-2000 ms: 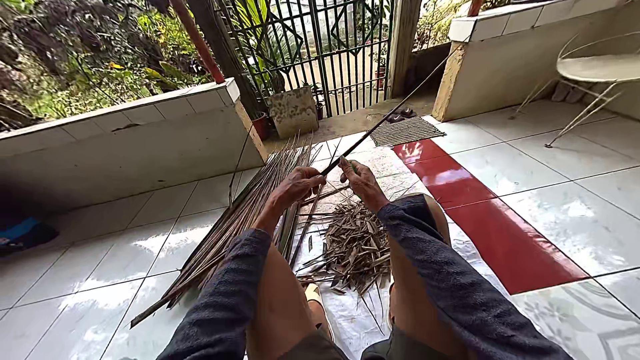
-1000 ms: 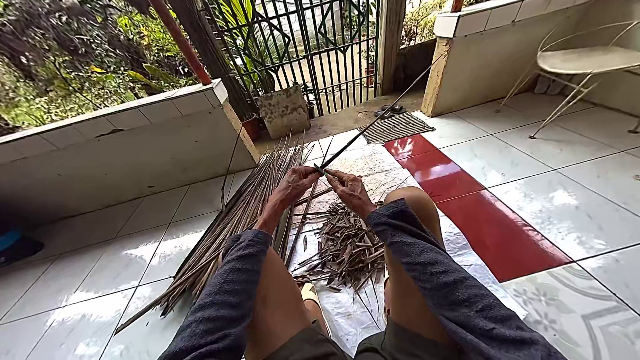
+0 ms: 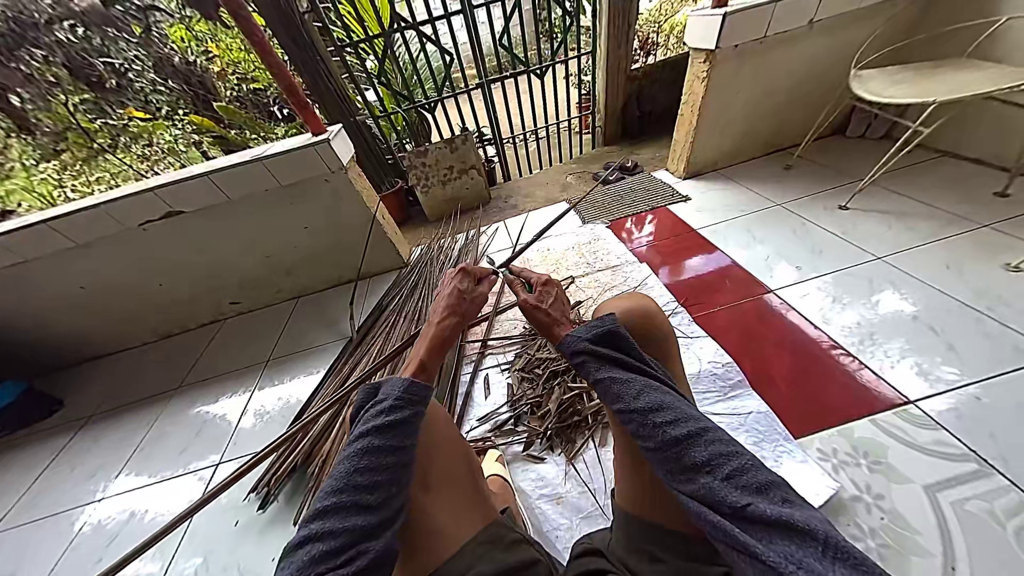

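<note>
My left hand (image 3: 464,298) is closed around a long dry palm frond strip (image 3: 264,454), which runs from the lower left up past both hands toward the doormat. Touching the strip beside it, my right hand (image 3: 542,302) grips a small knife (image 3: 502,270), of which a bit of pale blade and some green show between the hands. Below and left of my left hand lies a large bundle of long dry frond strips (image 3: 360,364). Short dry scraps (image 3: 556,392) are heaped below my right hand on a white sheet (image 3: 724,400), between my knees.
A woven doormat (image 3: 632,198) with dark slippers (image 3: 622,170) lies ahead, before a metal gate (image 3: 520,96). Low walls stand at left (image 3: 200,240) and right (image 3: 736,112). A metal chair (image 3: 944,82) is at the upper right. A stone slab (image 3: 448,176) leans near a flowerpot (image 3: 394,200).
The held strip now extends far down to the lower left past my left forearm, where none crossed before. Both hands stay close together in front of me.
</note>
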